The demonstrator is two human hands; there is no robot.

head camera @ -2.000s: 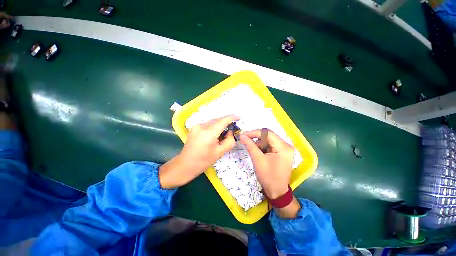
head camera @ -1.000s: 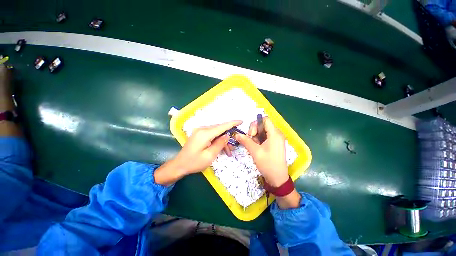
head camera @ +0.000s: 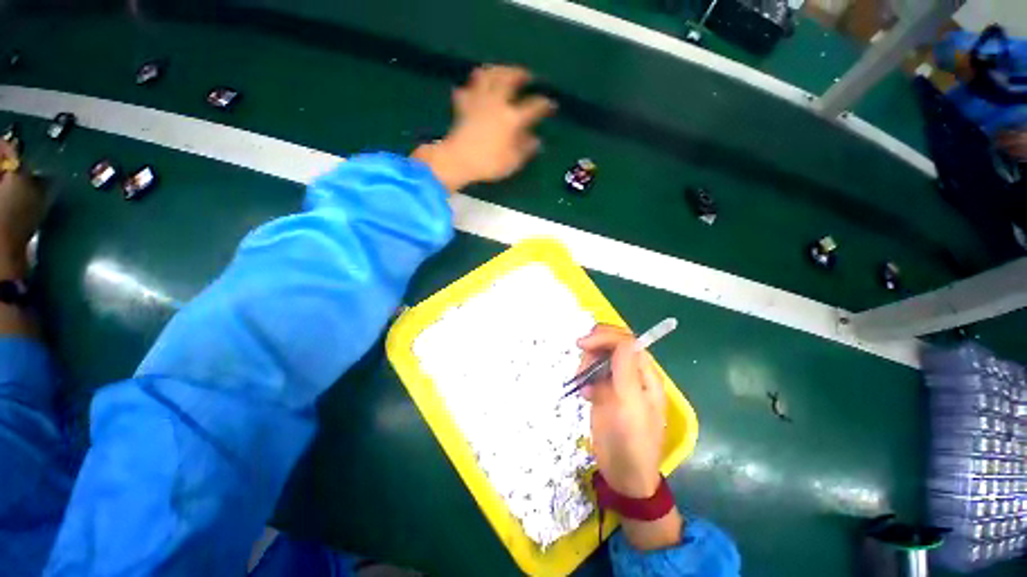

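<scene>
My left hand (head camera: pixel 492 126) is stretched out over the green conveyor belt (head camera: pixel 372 68), fingers spread, blurred; no module shows in it. A black electronic module (head camera: pixel 580 175) lies on the belt just right of it. My right hand (head camera: pixel 626 406) holds tweezers (head camera: pixel 619 358) over the yellow tray (head camera: pixel 451 419), tips pointing down-left. The tray is full of white small parts (head camera: pixel 507 378); the tips are above or at them, contact cannot be told.
White edge rail (head camera: pixel 664 268) runs between belt and worktop. More modules (head camera: pixel 822 250) lie on the belt, two (head camera: pixel 137 182) on the worktop at left. Clear blister trays (head camera: pixel 978 451) and a wire spool (head camera: pixel 904 534) stand right. Another person's arm (head camera: pixel 17 271) is at far left.
My left hand has left the tray and reached up over the belt; the module it held is no longer seen in it. My right hand has turned the tweezers down over the parts. The view has shifted.
</scene>
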